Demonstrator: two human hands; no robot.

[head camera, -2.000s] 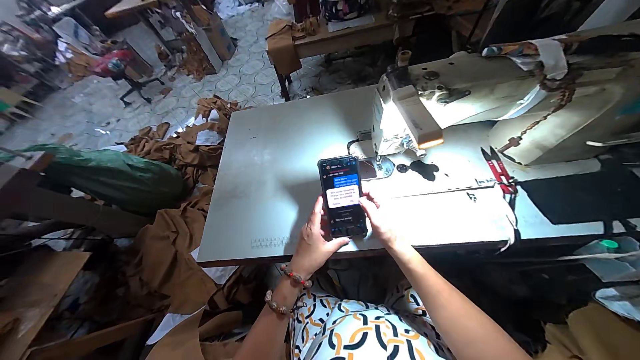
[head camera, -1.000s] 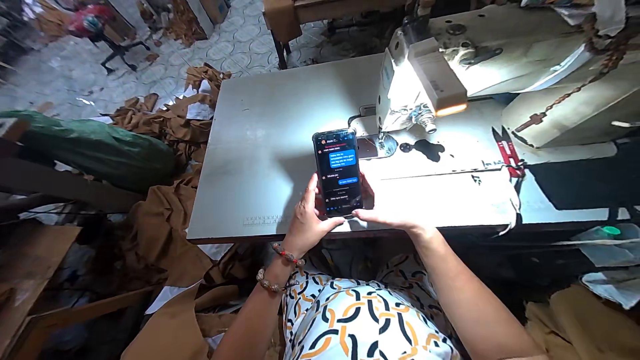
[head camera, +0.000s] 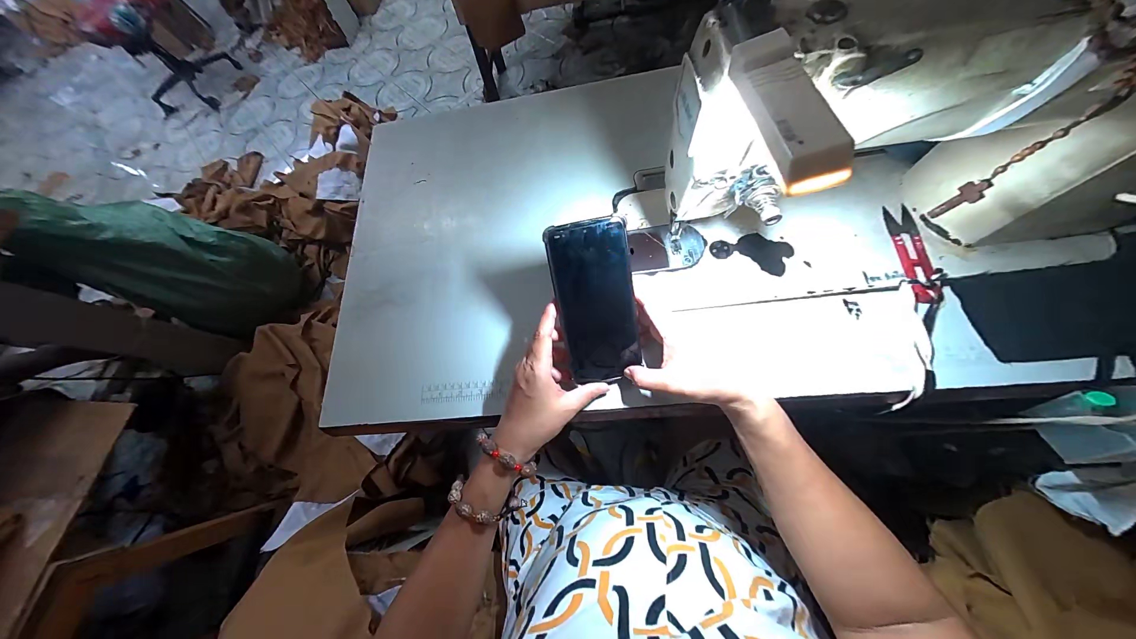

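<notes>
A smartphone point(head camera: 595, 297) with a dark screen is held upright over the near edge of a pale sewing table point(head camera: 426, 266). My left hand point(head camera: 546, 390), with beaded bracelets at its wrist, grips the phone's lower left side. On the lower right side my right hand point(head camera: 679, 359) holds it too, thumb at the bottom corner; some fingers of both hands are hidden behind the phone. Just beyond the phone stands an industrial sewing machine point(head camera: 697, 124) with a lit lamp point(head camera: 799, 124). Red-handled thread snips point(head camera: 912, 253) lie to the right on the table.
Brown fabric pieces point(head camera: 288, 399) are heaped left of the table, beside a green sack point(head camera: 151, 266). A beaded string with a cross point(head camera: 976, 188) hangs at the machine's right. A container with a green lid point(head camera: 1099, 399) is below the table's right edge.
The phone's screen showed lit messages in both earlier frames and is dark now. Both hands still hold the phone.
</notes>
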